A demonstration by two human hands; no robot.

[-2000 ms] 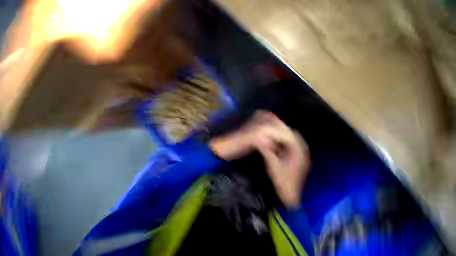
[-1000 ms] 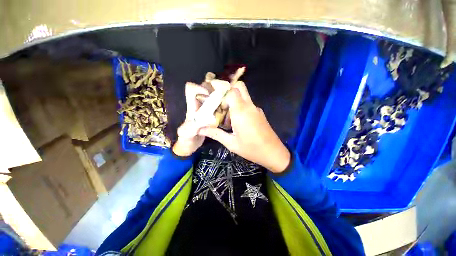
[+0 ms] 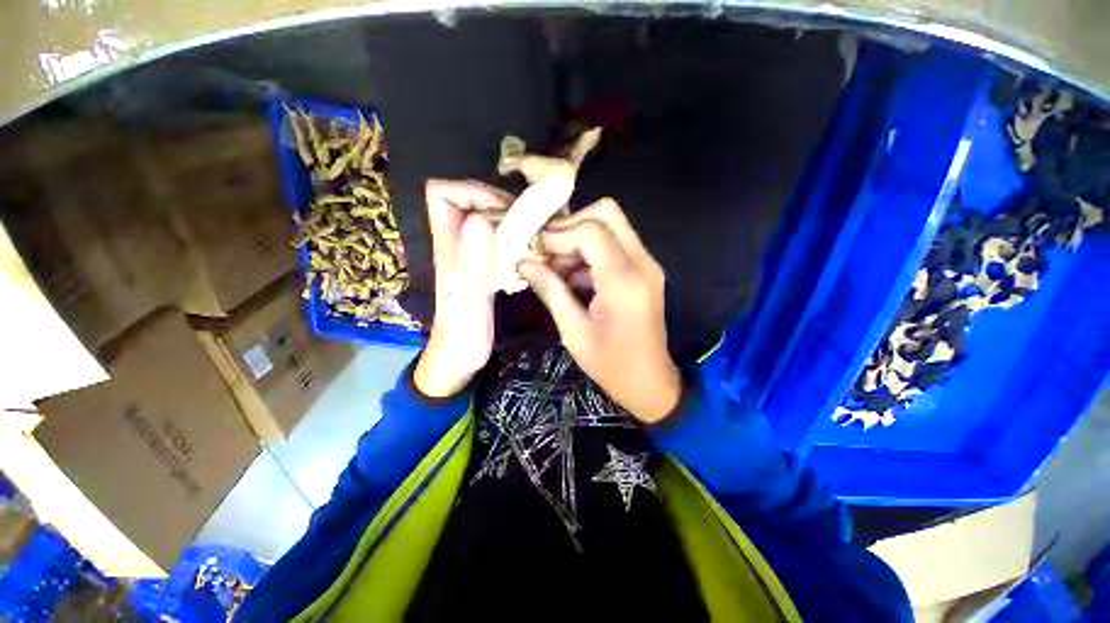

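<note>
Tan doll legs [image 3: 541, 207] are held between both hands over the lap, with two ends, apparently feet, pointing up and away from me. My left hand [image 3: 461, 280] is closed around their lower part from the left. My right hand [image 3: 612, 304] pinches the near end with thumb and fingers from the right. The fingers hide where the pieces meet, so I cannot tell whether a hip piece is between them.
A blue bin of tan limbs [image 3: 353, 225] stands left. A large blue bin [image 3: 937, 469] with black-and-tan pieces [image 3: 931, 323] stands right. The tan table edge [image 3: 536, 10] curves across the top. Cardboard cartons [image 3: 152, 426] stand at the left, and a carton flap [image 3: 962, 554] shows lower right.
The view has shifted slightly, with the table edge higher in the picture. The right hand has moved down along the legs, and more of their length now shows above the fingers.
</note>
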